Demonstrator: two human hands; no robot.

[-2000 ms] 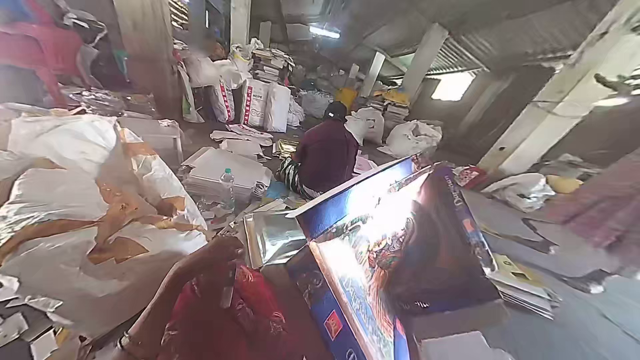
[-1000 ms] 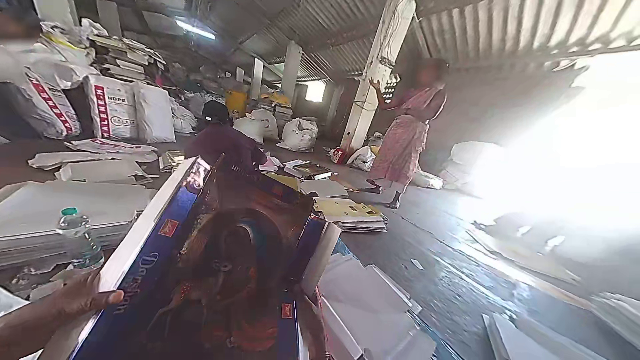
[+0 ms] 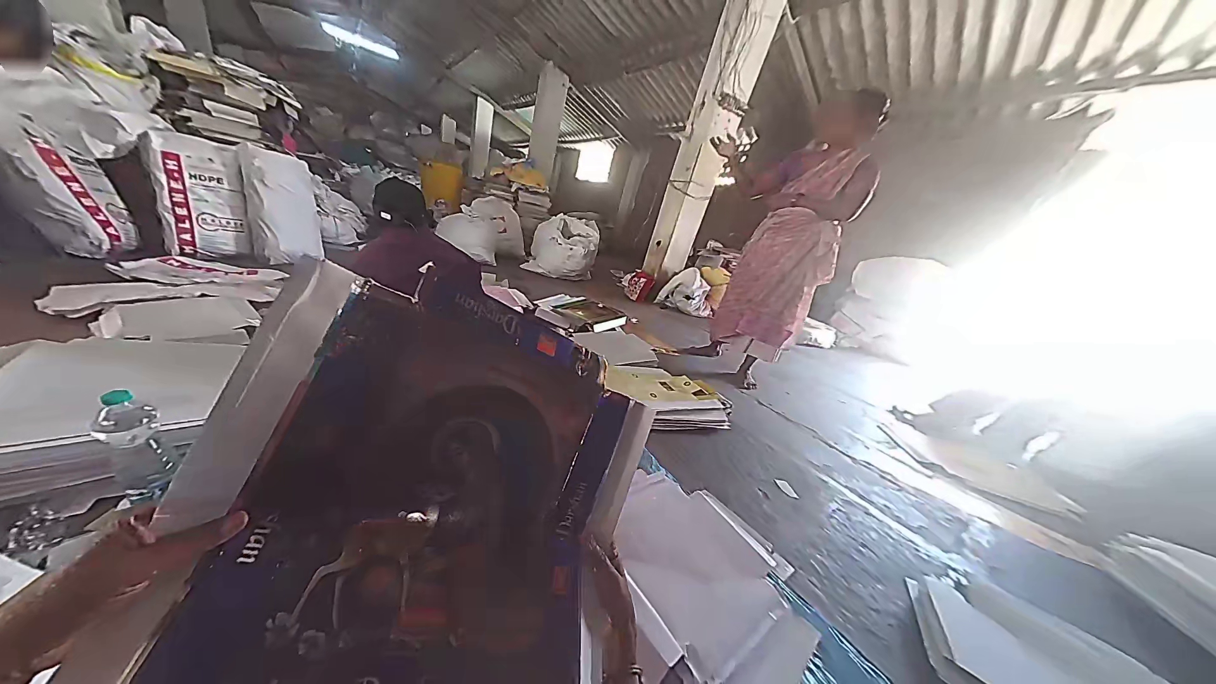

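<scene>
A large printed cardboard box piece (image 3: 446, 475), dark blue with a picture and raised side flaps, fills the lower middle of the head view. On its left flap is my left hand (image 3: 142, 560), the thumb over the edge and the fingers behind it. At the right flap, my right hand (image 3: 613, 608) is partly hidden by the cardboard; its wrist shows near the bottom edge. Left of the box stands a clear plastic bottle (image 3: 133, 442) with a green cap.
White sheets (image 3: 703, 570) lie to the right, near a yellow-topped stack (image 3: 670, 394). A seated person (image 3: 418, 247) is ahead; another person (image 3: 788, 247) stands beside a pillar (image 3: 708, 123). Filled white sacks (image 3: 204, 195) stand at the back left.
The printed cardboard, earlier tilted with a bright glare, now faces me more fully and spreads wider between my hands. The view has swung right, bringing in the standing person.
</scene>
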